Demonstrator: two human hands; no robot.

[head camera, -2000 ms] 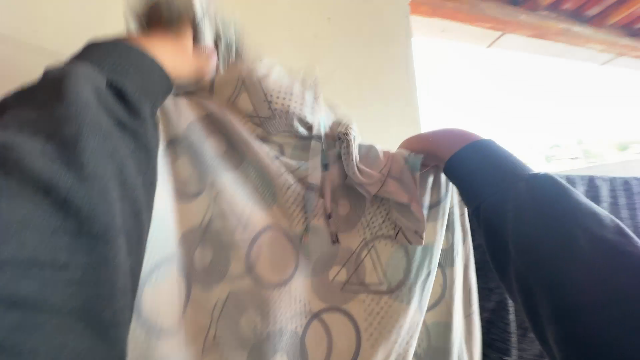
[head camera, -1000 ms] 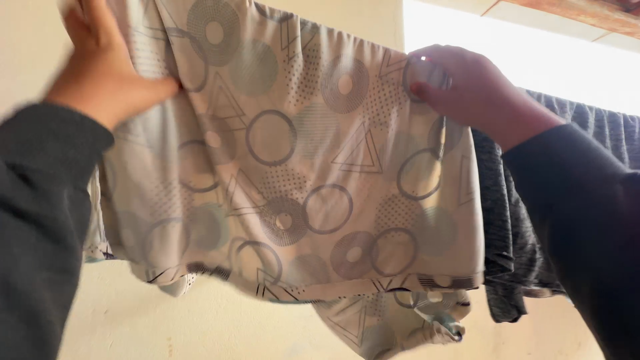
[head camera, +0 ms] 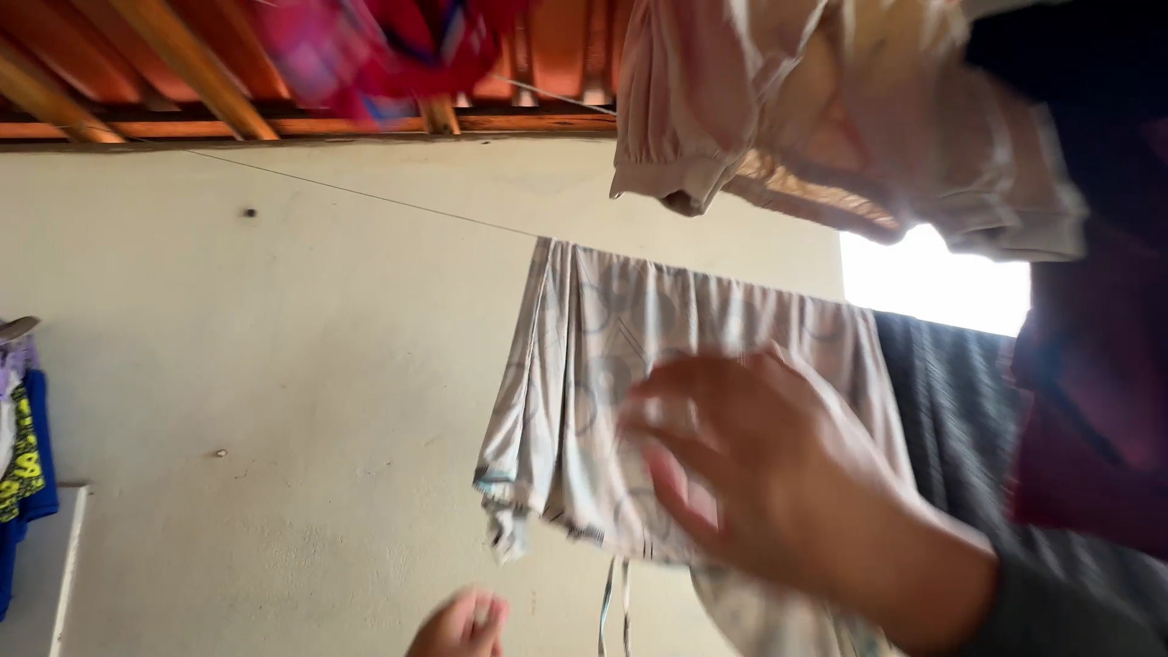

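A pale cloth garment printed with circles and triangles point(head camera: 602, 365) hangs folded over a thin clothesline point(head camera: 365, 193), with two thin cords dangling below it. My right hand point(head camera: 766, 465), blurred, is in front of the garment with its fingers apart and bent, holding nothing. Low in the view, left of the cords, shows part of my left hand point(head camera: 464, 625); its fingers look curled and most of it is cut off by the frame, so whether it holds anything cannot be told.
Beside the printed garment hangs a dark grey cloth point(head camera: 949, 411). Nearer, a beige garment with cuffs point(head camera: 821, 119), a dark red and navy cloth point(head camera: 1095, 392) and a pink garment point(head camera: 392, 55) hang overhead. Blue clothing point(head camera: 38, 447) hangs at far left, before a plain wall point(head camera: 301, 365).
Both hands have come off the printed garment, which they held by its upper part before; it now hangs by itself on the line. The view has swung left and back.
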